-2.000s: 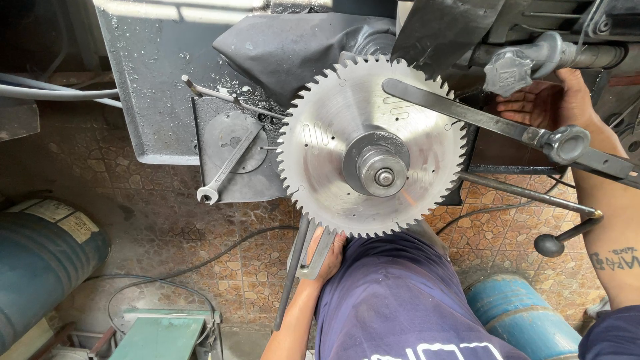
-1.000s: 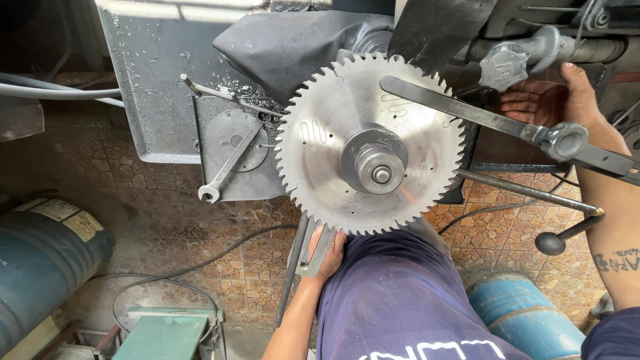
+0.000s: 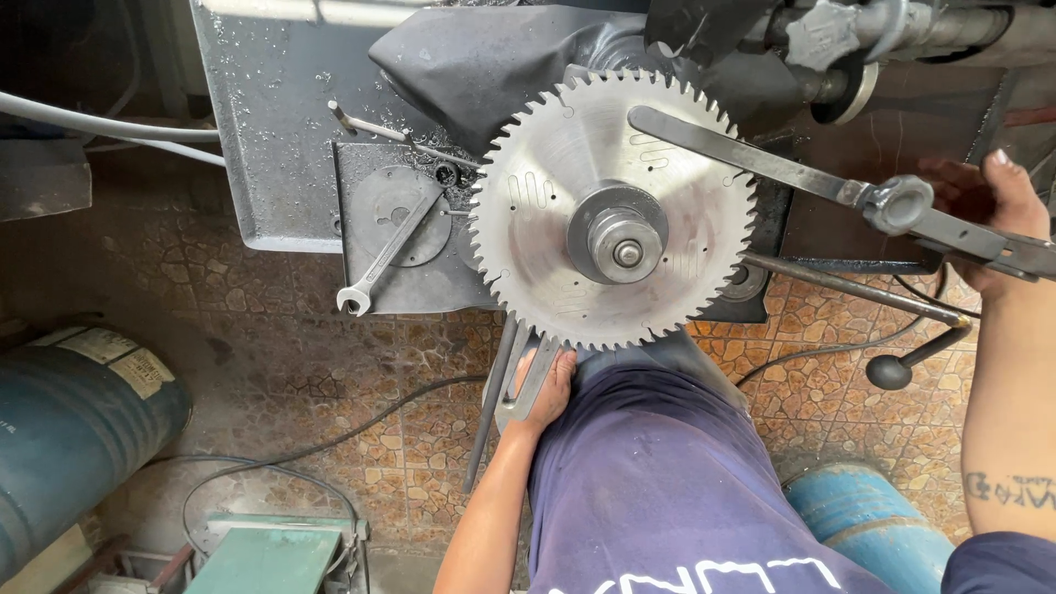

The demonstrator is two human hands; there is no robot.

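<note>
A toothed circular saw blade (image 3: 536, 231) is mounted on a round metal hub (image 3: 627, 247) at the centre. A flat steel arm with a round knob (image 3: 898, 204) reaches across its upper right face. My left hand (image 3: 549, 384) is below the blade, its fingers around a slotted metal bracket (image 3: 520, 404), partly hidden. My right hand (image 3: 990, 198) is at the far right behind the flat arm, thumb raised; whether it touches the arm is unclear. An open-end wrench (image 3: 392, 252) lies on a metal plate (image 3: 470, 293) left of the blade.
A ball-ended lever (image 3: 889, 372) projects at the lower right. Blue drums stand at left (image 3: 82, 445) and lower right (image 3: 874, 520). A cable (image 3: 355, 425) runs over the patterned floor. Metal chips lie on the grey tray (image 3: 272, 165). A star-shaped knob (image 3: 822, 33) is at the upper right.
My right hand has moved down and to the right, from beside the star-shaped knob to behind the flat arm. My left hand stays at the bracket.
</note>
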